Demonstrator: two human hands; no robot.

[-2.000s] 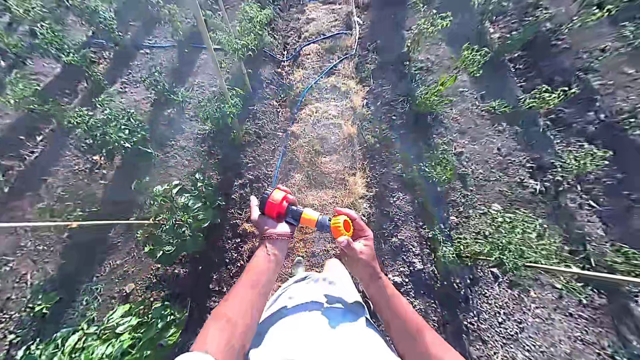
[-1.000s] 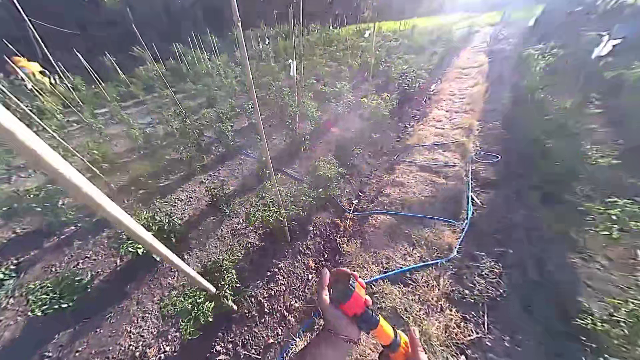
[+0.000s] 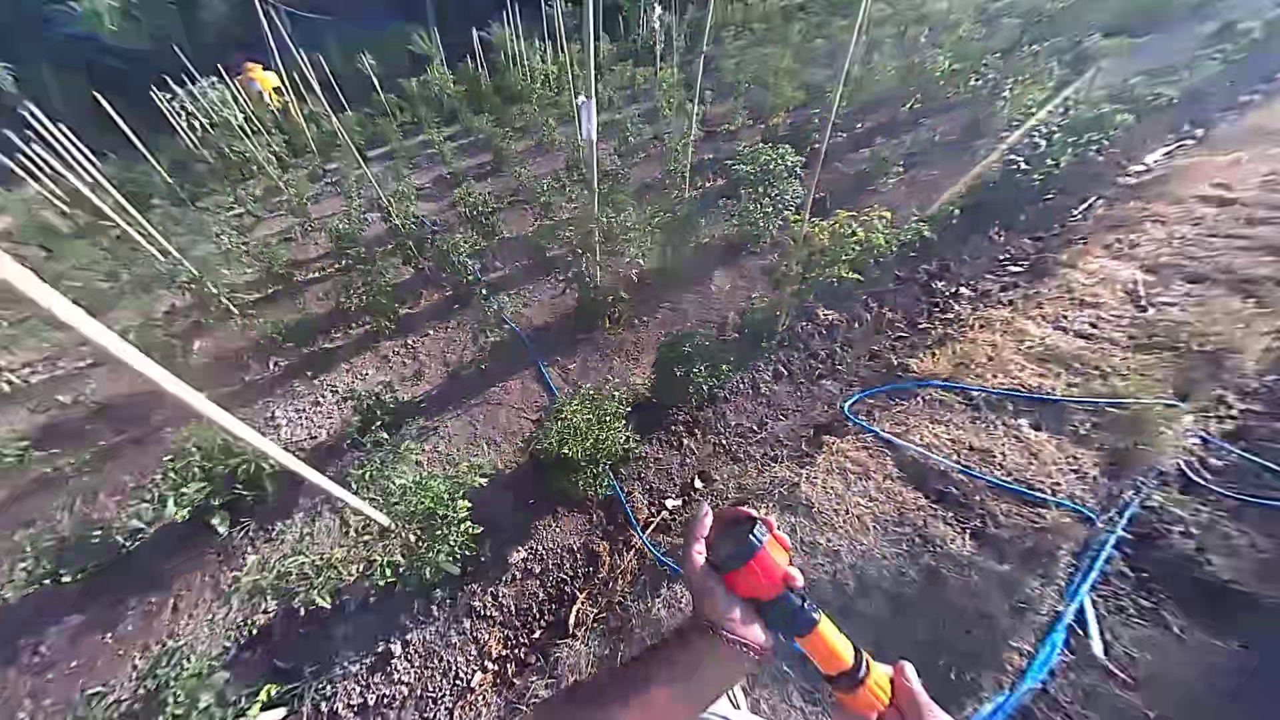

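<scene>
A red, black and orange plastic hose fitting [image 3: 825, 640] is held between both hands at the lower middle. My left hand [image 3: 725, 600] wraps round its wide red end, fingers on either side. My right hand [image 3: 912, 695] grips the orange ribbed end at the bottom edge, and most of that hand is out of frame. A blue hose [image 3: 1065, 625] lies on the ground to the right, in a loop and several strands. Another stretch of blue hose [image 3: 640, 530] runs behind my left hand and up between the plants.
Leafy plants [image 3: 588, 435] stand in rows of dry soil. Many thin stakes rise among them, and one thick pale stake [image 3: 200, 400] slants in from the left. Dry straw [image 3: 870, 480] covers the path on the right. Something yellow [image 3: 262, 84] is far off at upper left.
The view has swung up and left from the ground at my feet to the plant rows. Both hands keep hold of the fitting throughout.
</scene>
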